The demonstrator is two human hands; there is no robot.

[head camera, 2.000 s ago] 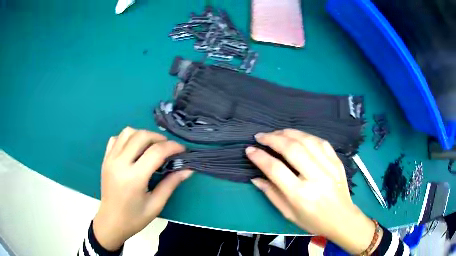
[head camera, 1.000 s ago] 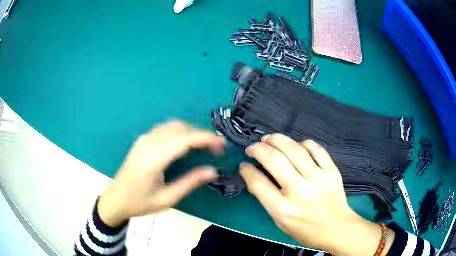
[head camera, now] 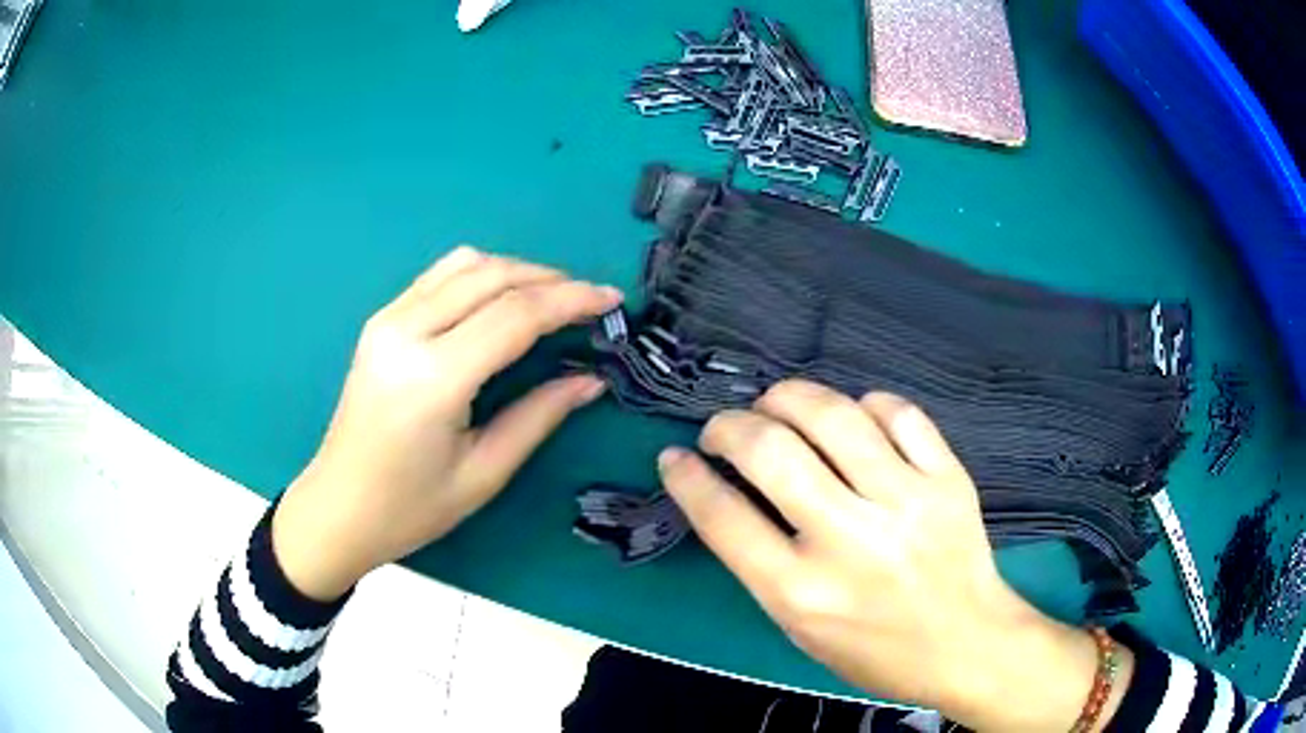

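A thick stack of dark grey-black straps (head camera: 917,308) lies on the green bench, with silver-looking pieces at its left and right ends. My left hand (head camera: 458,387) is at the stack's left end, thumb and fingertips around the silver-tipped strap ends. My right hand (head camera: 845,544) rests its fingers on the front straps. A smaller bunch of strap ends (head camera: 630,524) sticks out to the left from under my right hand. A loose pile of dark bars with silver edges (head camera: 774,115) lies behind the stack.
A pink glitter phone (head camera: 948,69) and a blue basket (head camera: 1217,143) are at the back right. White tweezers (head camera: 1184,570) lie at the stack's right end, beside tiny black pieces (head camera: 1245,573), silvery bits (head camera: 1289,587) and dark bars (head camera: 1227,418). A white tip (head camera: 480,12) shows at the top.
My left hand went from the front bunch, through open air, to the left ends of the main stack. My right hand has stayed on the straps. The camera view has shifted.
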